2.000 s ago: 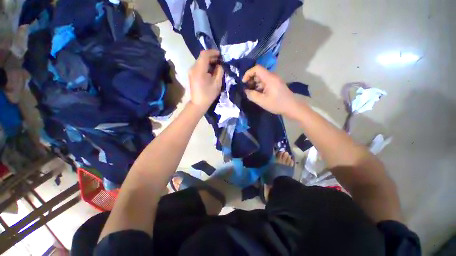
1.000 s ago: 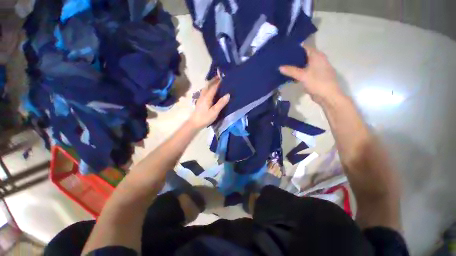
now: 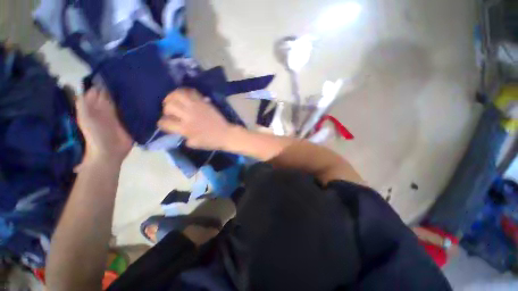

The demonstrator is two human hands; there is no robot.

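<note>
A navy fabric bundle lies in front of me at the upper left, with light grey pieces behind it and light blue pieces below. My left hand is at its left side, thumb side against the navy cloth. My right hand has curled fingers on its lower right part and grips the cloth. Both hands are a little blurred, and some fingertips are hidden.
A large navy offcut heap is at the left. White scraps and a red strip lie on the pale floor. A person's hand and red sleeve show at the lower right, near more dark cloth.
The view has swung right, so the heap and bundle sit further left. My right hand has moved from the cloth's far right end in towards my left hand, and its fingers have curled.
</note>
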